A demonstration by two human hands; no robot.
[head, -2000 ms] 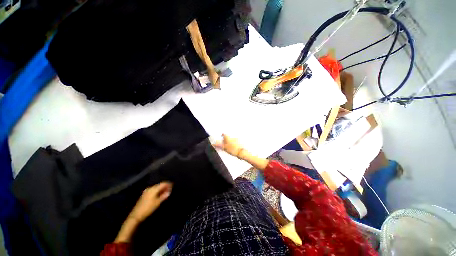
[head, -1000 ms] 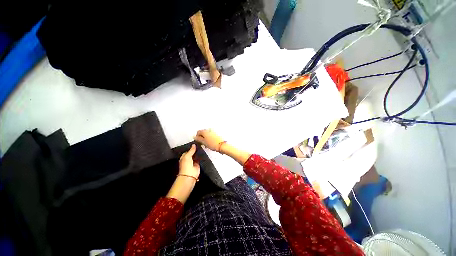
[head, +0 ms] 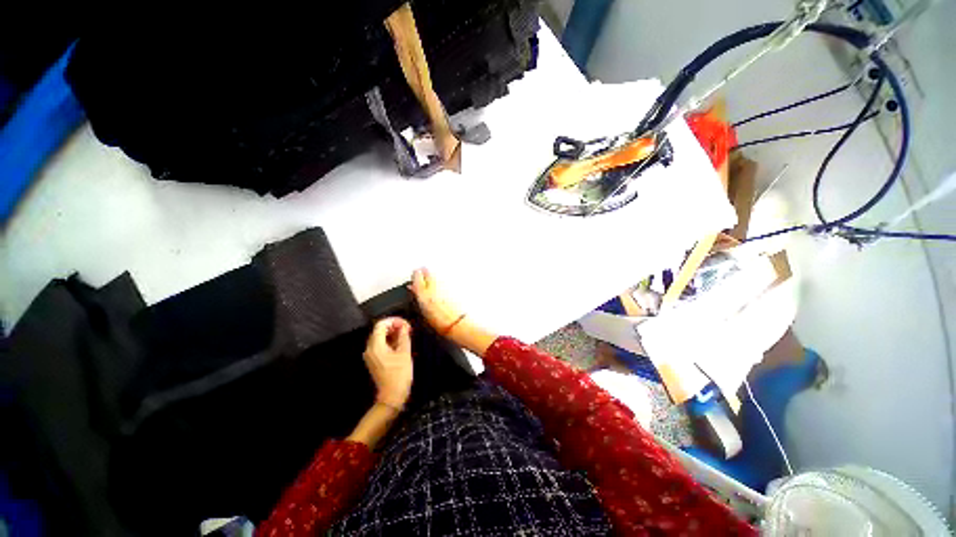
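A long black garment panel point(head: 210, 315) lies in front of me on the white table cover. A dull grey, textured band point(head: 312, 292) shows at its far right end. My right hand point(head: 436, 304) lies on the nearer right end, its fingers on the narrow turned edge point(head: 390, 301). My left hand point(head: 390, 362) is just left of it and below, over the black cloth, with thumb and fingertips close together. Whether it pinches cloth is too small to tell. The steam iron point(head: 598, 173) rests on the cover, away from both hands.
A thick black stack point(head: 273, 94) fills the far side, with a tan strip point(head: 422, 79) and grey scraps point(head: 404, 142) against it. Dark grey cloth point(head: 68, 346) lies at left. A dark hose point(head: 723, 47) loops at right. Boxes and papers point(head: 702, 336) stand beyond the table's right edge.
The hands have come together at the panel's right end, and the far corner now shows its grey band. Since the last earlier frame, my left hand has moved slightly down, off the edge.
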